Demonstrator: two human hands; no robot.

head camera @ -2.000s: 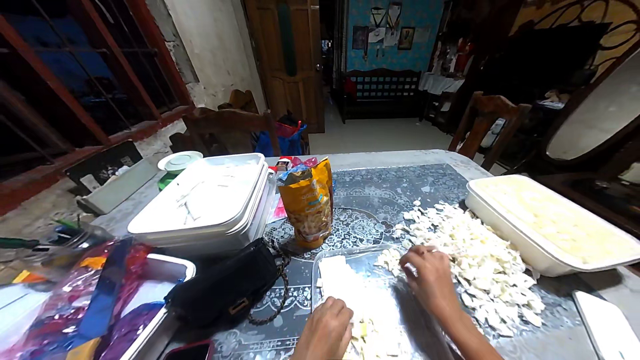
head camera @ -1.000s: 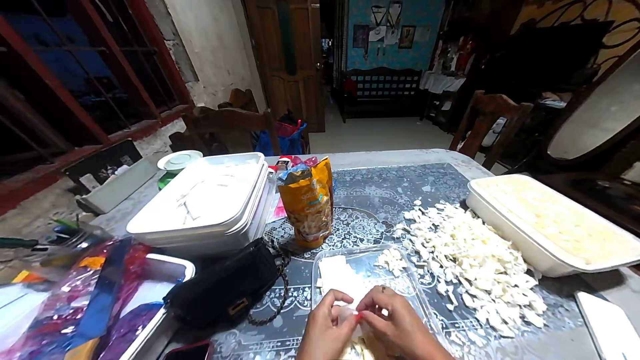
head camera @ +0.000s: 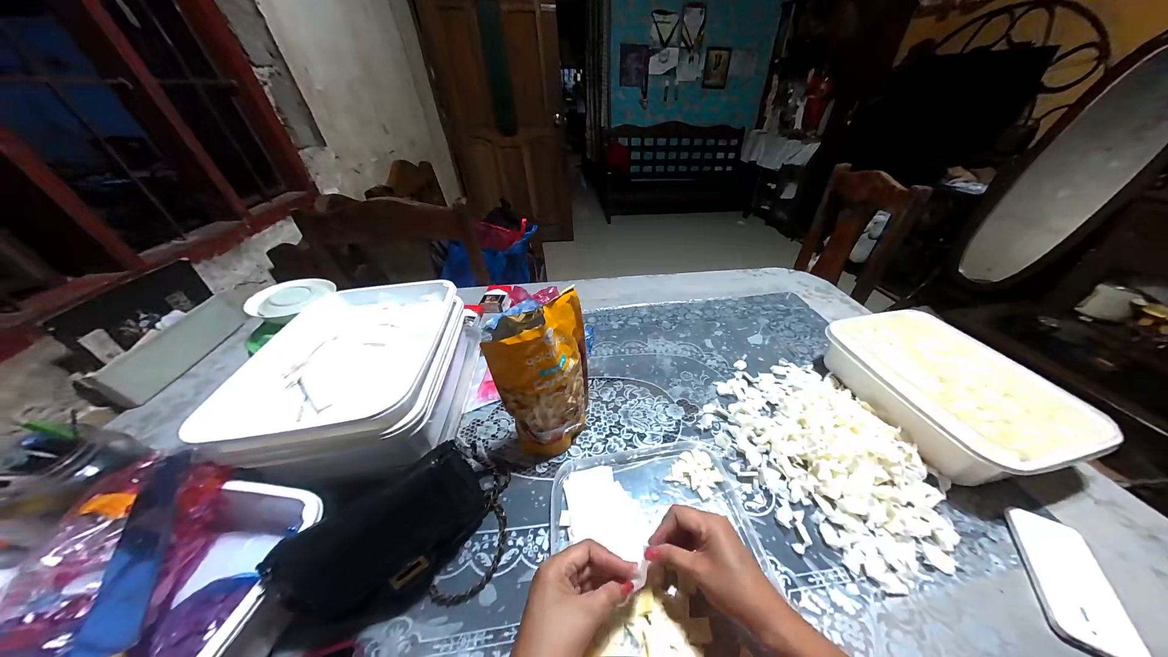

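Note:
My left hand (head camera: 584,584) and my right hand (head camera: 703,557) meet over a clear plastic tray (head camera: 558,493). Pinched between the fingertips of both is a small whitish wrapper or piece of paper (head camera: 641,573). Inside the tray lie a stack of white paper pieces (head camera: 602,511), a small group of pale wrapped pieces (head camera: 695,472), and yellowish pieces (head camera: 652,625) beneath my hands. To the right, a large heap of small white wrapped pieces (head camera: 830,456) covers part of the table.
An orange pouch (head camera: 540,374) stands behind the tray. Left are stacked white plastic containers (head camera: 319,365), a black handbag (head camera: 383,538) and plastic packaging (head camera: 137,557). On the right sit a white tub with pale yellow contents (head camera: 976,392) and a white phone-like object (head camera: 1077,579).
My right hand has moved left from the edge of the white heap to join my left hand over the tray. Both hands now hold a small whitish piece.

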